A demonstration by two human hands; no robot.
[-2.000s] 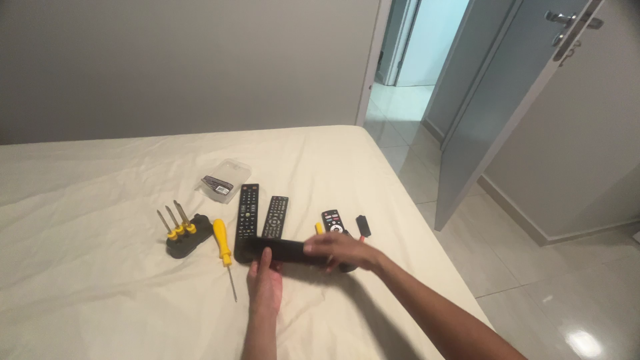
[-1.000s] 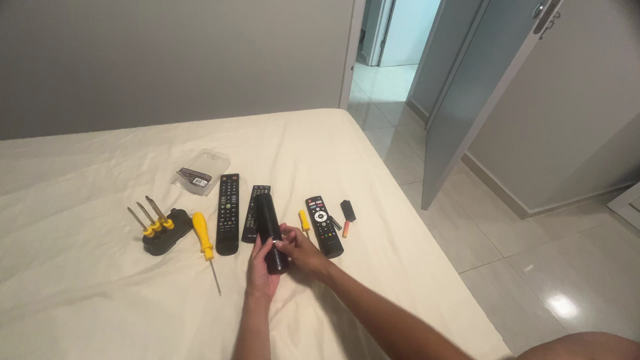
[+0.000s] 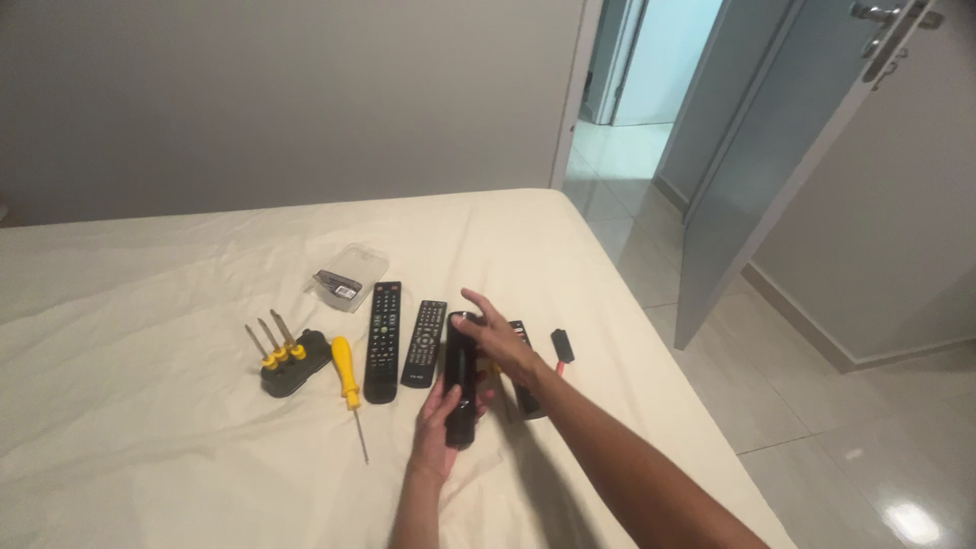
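My left hand point(image 3: 441, 427) grips the lower part of a black remote control point(image 3: 460, 366), its glossy, buttonless face up. My right hand point(image 3: 499, 339) touches the upper end with its thumb or a finger, the index finger stretched out. A smaller black remote point(image 3: 425, 343) and a longer one point(image 3: 383, 343) lie to the left. Another remote point(image 3: 526, 400) is partly hidden under my right wrist. Further left are a yellow-handled screwdriver point(image 3: 347, 374) and a black holder point(image 3: 297, 374) with several yellow-based screwdriver bits point(image 3: 280, 351).
A clear plastic package point(image 3: 358, 267) lies behind the remotes on the sheet-covered bed point(image 3: 191, 473). A small black piece point(image 3: 563, 345) with something red under it is at the right. Past the bed's right edge are a tiled floor and an open door point(image 3: 778, 145).
The held remote has turned from crosswise to upright in view since two seconds ago. My right hand has moved from its lower part to its upper end since one second ago.
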